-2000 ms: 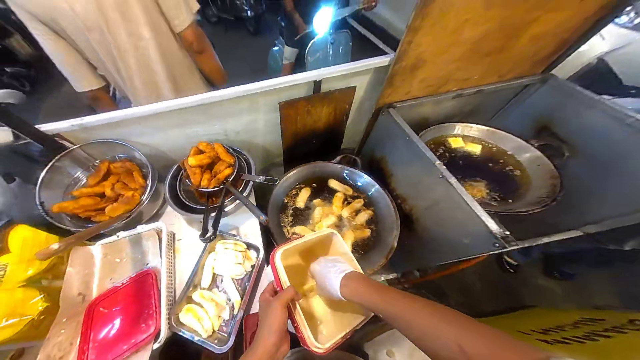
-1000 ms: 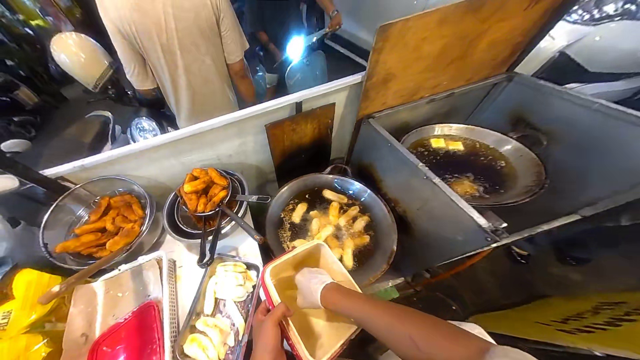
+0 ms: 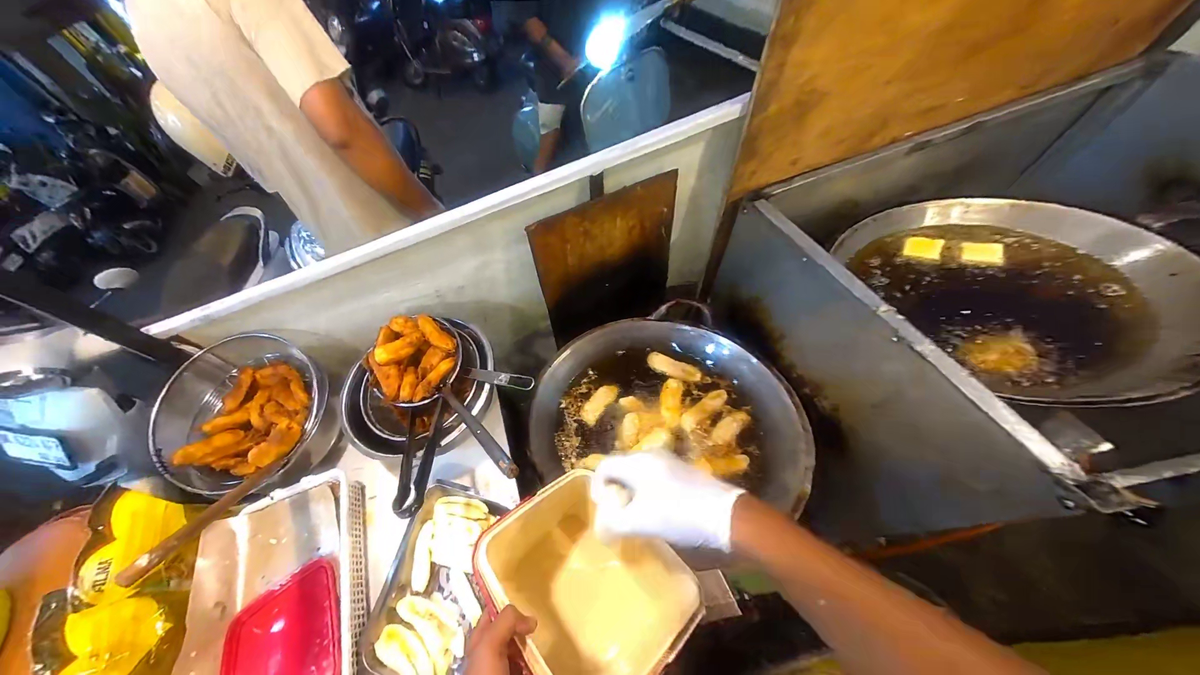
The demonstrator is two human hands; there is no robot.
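Observation:
My left hand (image 3: 499, 641) grips the near left rim of a square plastic tub (image 3: 600, 600) that holds pale yellow batter. Above the tub's far right rim is my right hand (image 3: 664, 499), in a white glove, with its fingers curled; whether something is in them cannot be told. Just beyond, a wok (image 3: 792, 450) of hot oil holds several pale battered banana pieces (image 3: 703, 410). Peeled bananas (image 3: 427, 633) lie in a metal tray (image 3: 378, 600) left of the tub.
Fried pieces fill a strainer (image 3: 412, 361) over metal bowls and a wire basket (image 3: 314, 412) at left. A red lid (image 3: 286, 628) lies in a lined white basket. Right of a metal partition (image 3: 923, 347), a second wok (image 3: 1162, 281) holds oil. A person (image 3: 281, 122) stands beyond the counter wall.
My right hand was down inside the batter tub in both earlier frames and is now raised over its far right rim, near the wok. My left hand stays on the tub.

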